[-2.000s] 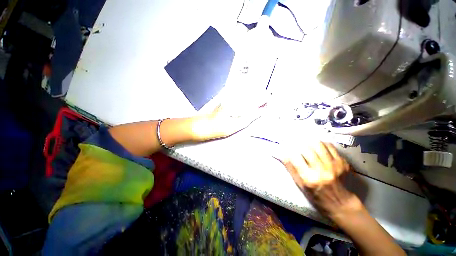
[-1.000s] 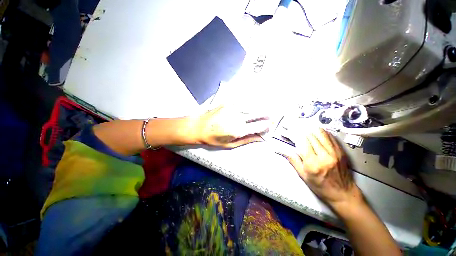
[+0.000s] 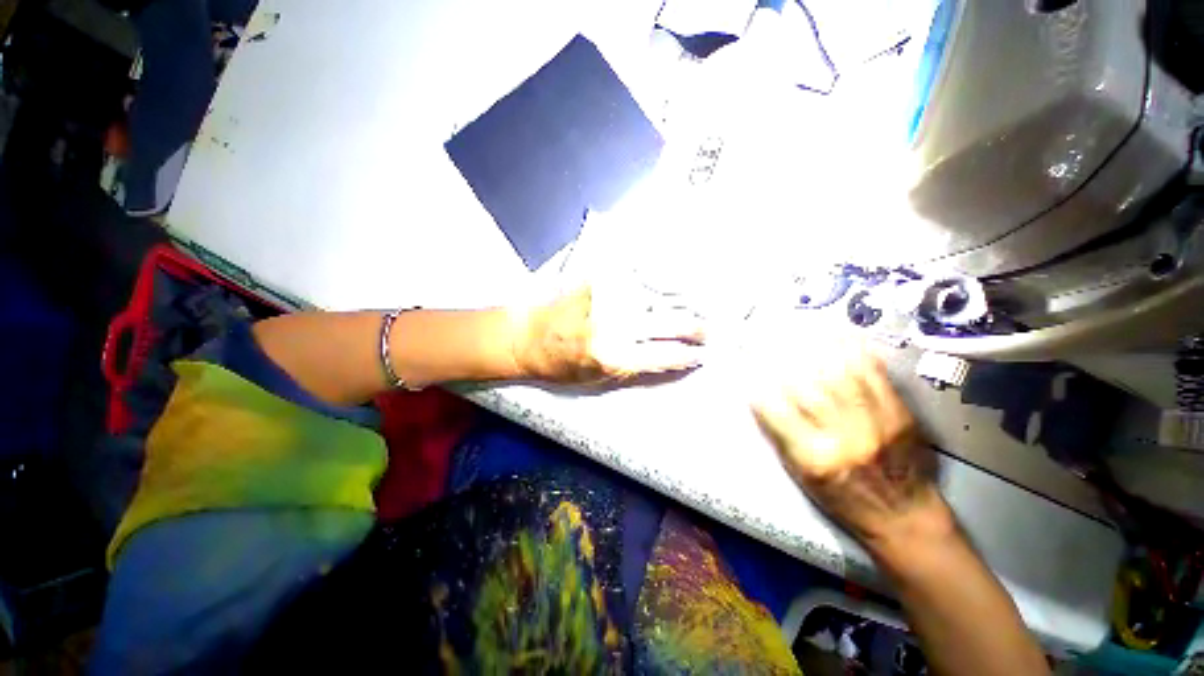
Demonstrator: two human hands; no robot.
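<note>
A dark navy-grey fabric stack (image 3: 555, 148) lies on the white table, left of the needle area. My left hand (image 3: 601, 341) rests palm down with its fingers pointing right, just below the stack. My right hand (image 3: 838, 412) is bent over the table below the presser foot area (image 3: 865, 301), its fingertips washed out by the lamp. Any fabric under or between my hands is lost in the glare, so I cannot tell what they hold. The off-white sewing machine head (image 3: 1036, 145) stands at the right.
Pale dark-edged pieces (image 3: 706, 40) lie at the back. A red-rimmed basket (image 3: 126, 346) of dark cloth is at lower left. Dark cloth (image 3: 1023, 396) lies right of my right hand. A scale (image 3: 634, 465) runs along the table's front edge. A bin (image 3: 845, 621) is below.
The dark edges seen between my hands a second ago no longer show. My right hand has shifted slightly. The camera view has also shifted since the earliest frame.
</note>
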